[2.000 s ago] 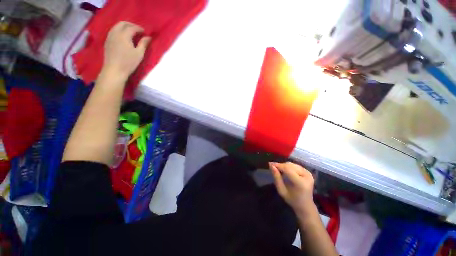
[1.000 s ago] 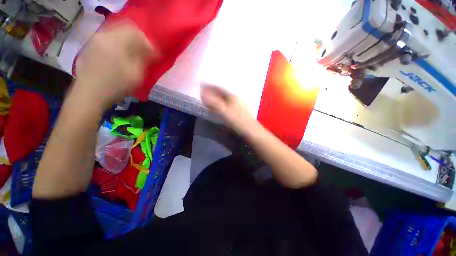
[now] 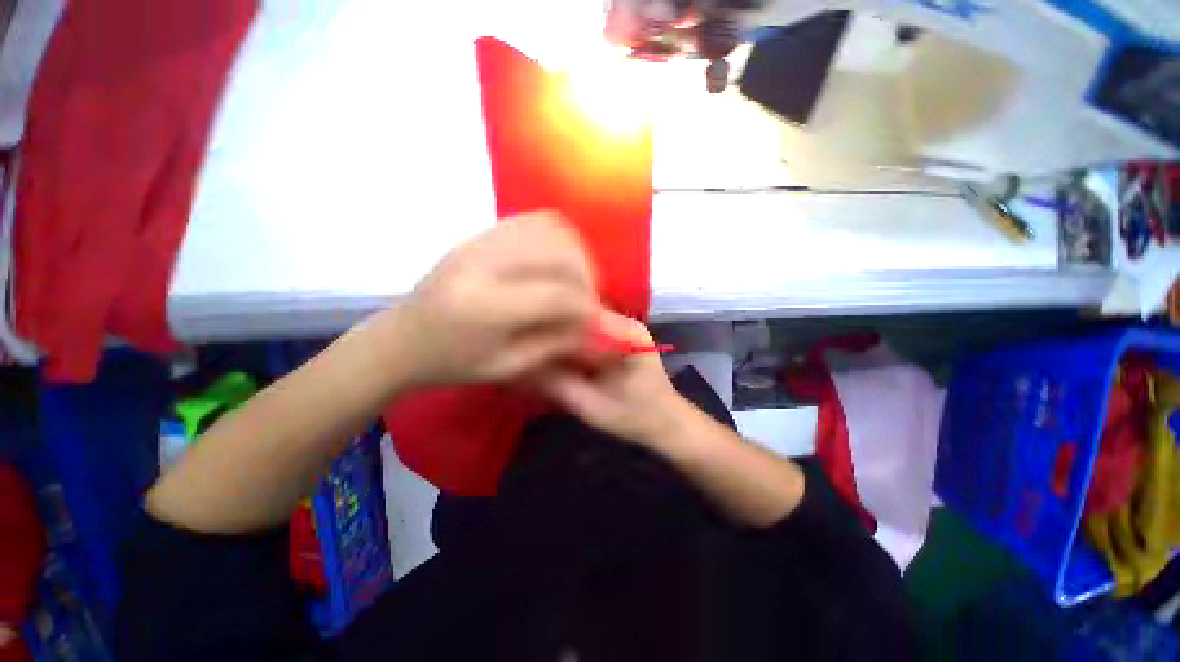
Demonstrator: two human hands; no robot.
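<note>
A flat red cut piece (image 3: 569,168) lies on the white table under the lamp glare, its front end reaching the table edge. My left hand (image 3: 505,304) and my right hand (image 3: 621,382) are together just over that edge. They hold another red piece (image 3: 459,440), which hangs below my left hand over my lap; a thin red edge sticks out by my right fingers. The exact finger grip is blurred. The presser foot area (image 3: 660,39) is partly washed out by glare.
A stack of red panels (image 3: 117,168) lies at the table's left. Snips (image 3: 1003,213) and a small grey tray (image 3: 1084,220) are at the right. A blue crate (image 3: 1035,440) with red and mustard cloth stands lower right; another blue crate (image 3: 349,530) is lower left.
The view has turned right. My left hand has left the red stack and my right hand has met it near the table edge. A red piece is now held between them.
</note>
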